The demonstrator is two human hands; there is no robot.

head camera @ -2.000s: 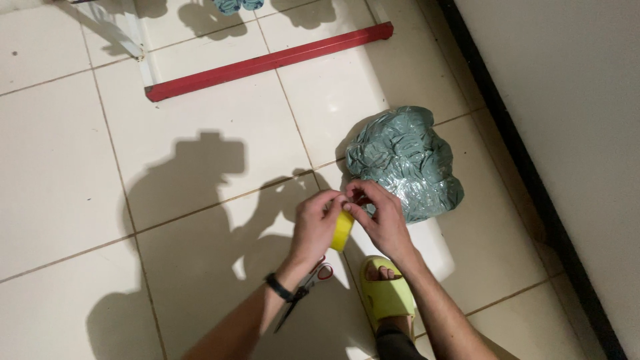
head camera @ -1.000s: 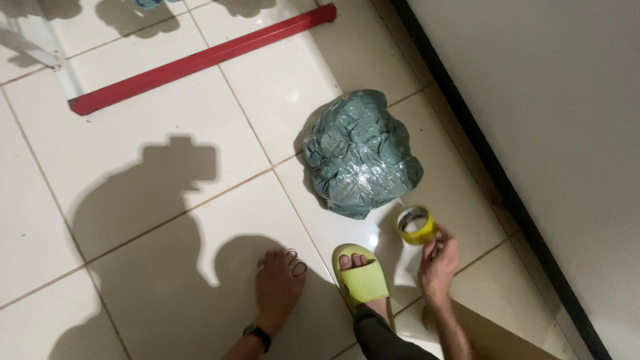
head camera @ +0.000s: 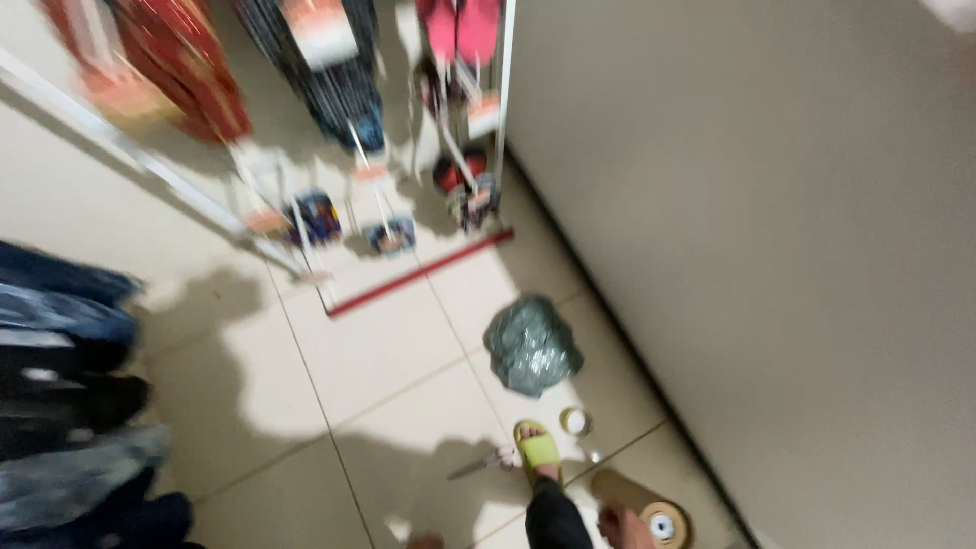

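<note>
My right hand (head camera: 624, 528), blurred, is at the bottom edge beside a large brown roll (head camera: 627, 488) with a pale core; its grip is unclear. A sliver of skin at the bottom edge, left of my leg, may be my left hand (head camera: 425, 540), mostly cut off. The scissors (head camera: 479, 464) lie on the tiles, left of my foot in a yellow-green slide sandal (head camera: 540, 450). Right of the sandal a yellow roll of tape (head camera: 575, 421) rests on the floor. Beyond it sits a bundle wrapped in grey-green plastic (head camera: 534, 347).
A display rack with a red base bar (head camera: 419, 274) and white posts stands ahead, hung with packaged goods. Folded dark and blue clothes (head camera: 69, 381) are at the left. A grey wall or panel (head camera: 747, 229) with a dark lower edge runs along the right.
The tape roll, held in my right hand one second ago, now lies on the floor. The scissors, under my left hand then, lie uncovered. The view has widened and shows more of the rack.
</note>
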